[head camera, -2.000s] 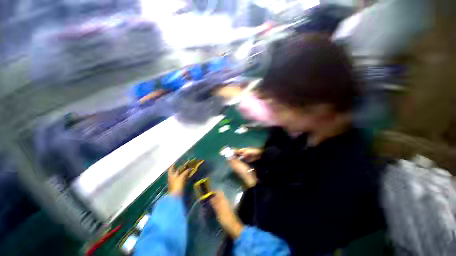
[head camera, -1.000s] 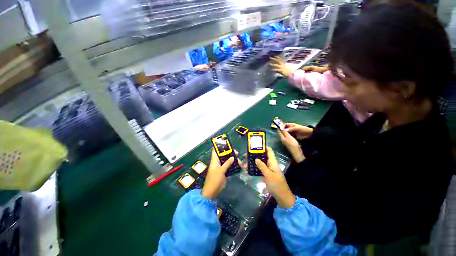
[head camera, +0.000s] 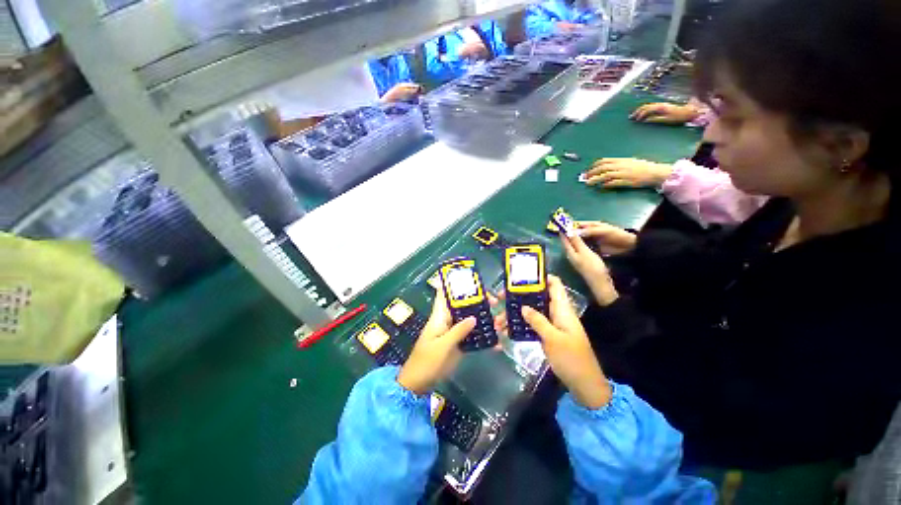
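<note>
My left hand (head camera: 435, 347) holds a dark keypad phone (head camera: 468, 304) with a yellow frame and a lit white screen, thumb on the keypad. My right hand (head camera: 568, 340) holds a second such phone (head camera: 526, 286) upright beside it, its screen also lit, thumb on its keys. Both are held above a clear blister tray (head camera: 479, 473). Several more yellow-framed phones lie in the tray; two at its left (head camera: 374, 338) show pale screens. One phone (head camera: 456, 424) lies partly behind my left sleeve.
A person in black on the right holds a small phone (head camera: 562, 221). Stacked blister trays (head camera: 494, 104) stand beyond a white board (head camera: 415, 212). A red pen (head camera: 332, 326) lies by the grey metal post (head camera: 188, 168). A yellow cloth (head camera: 54, 296) hangs at left.
The screen of the phone in my left hand has turned from mostly dark to white. Both phones have shifted slightly right in view. The pink-sleeved hands beyond now rest lower on the green surface.
</note>
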